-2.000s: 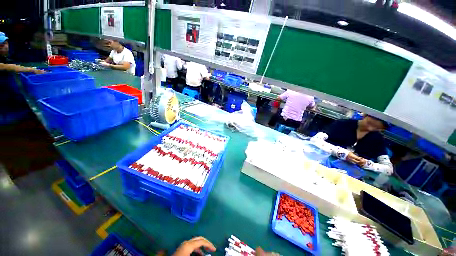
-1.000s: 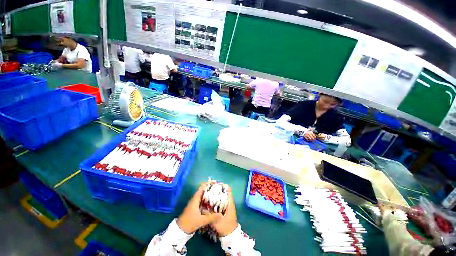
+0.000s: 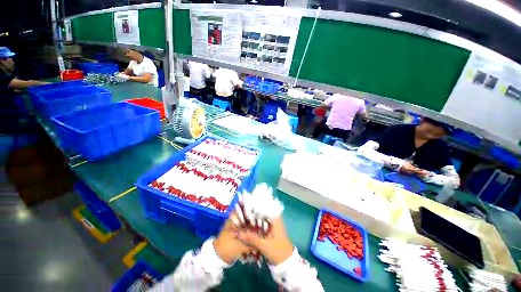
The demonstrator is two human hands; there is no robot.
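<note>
A bundle of white tubes with dark red bands (image 3: 258, 206) is held upright between my two hands, close to the front right corner of the blue crate. My left hand (image 3: 229, 242) grips it from the left and my right hand (image 3: 275, 239) from the right. The blue crate (image 3: 171, 212) is filled with rows of banded tubes. A small blue tray (image 3: 331, 259) holds loose red fittings. A heap of banded tubes (image 3: 420, 267) lies on the bench at the right.
A long cream box (image 3: 343, 211) with white pieces lies behind the tray, with a black flat rectangle (image 3: 451, 235) on it. A fan (image 3: 189, 121) and empty-looking blue crates (image 3: 108, 134) stand left. A person (image 3: 414, 149) works opposite.
Since one second ago the view has turned left. My hands still hold the bundle, now with its white ends fanned upward. Another person's arm at the right edge is gone from view.
</note>
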